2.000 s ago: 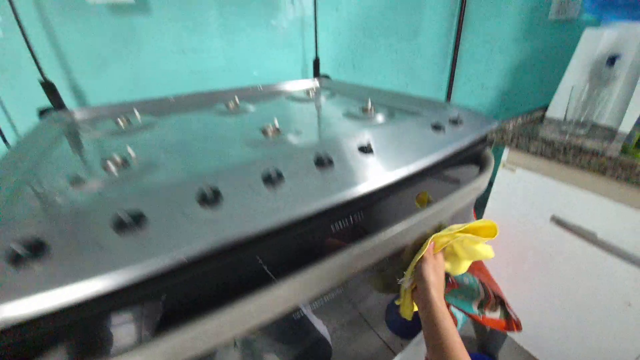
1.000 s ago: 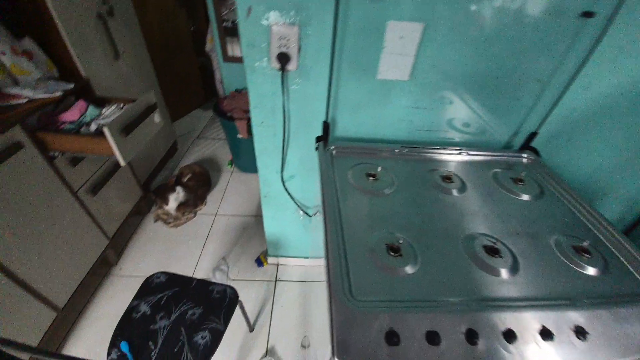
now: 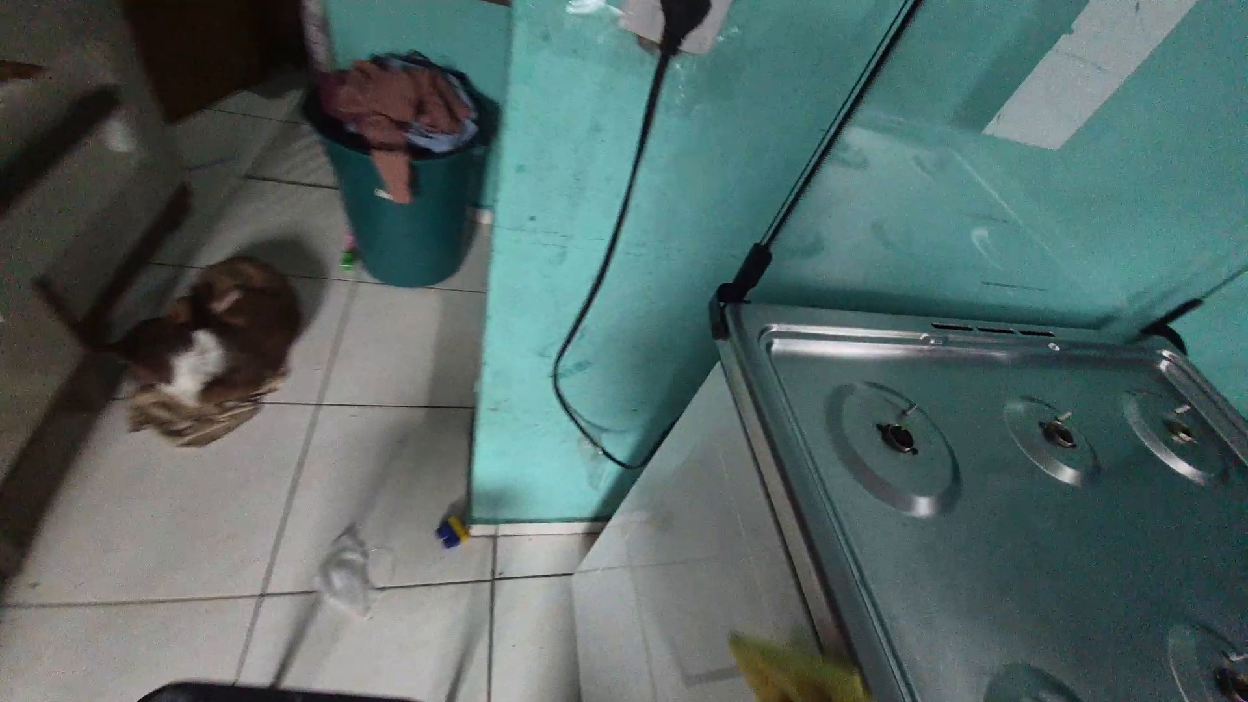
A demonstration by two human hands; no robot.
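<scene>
At the bottom edge of the head view, a yellow cloth (image 3: pixel 795 671) shows beside the left side of the gas stove (image 3: pixel 975 565). Neither my left hand nor my right hand can be seen, so what holds the cloth is hidden below the frame. The stove's steel top has no grates or burner caps on it, and bare burner jets (image 3: pixel 897 439) stand in round recesses. Its glass lid (image 3: pixel 936 214) is raised against the turquoise wall.
A black cable (image 3: pixel 609 253) hangs down the wall to behind the stove. On the tiled floor lie a brown and white animal (image 3: pixel 219 341), a plastic bag (image 3: pixel 346 575) and a small blue and yellow object (image 3: pixel 451 531). A green bin (image 3: pixel 414 229) holds clothes. A dark chair (image 3: pixel 273 694) edges in below.
The view has swung to the stove's left side. Two seconds ago a hand held the yellow cloth at the stove's front; now only part of the cloth shows, by its left side.
</scene>
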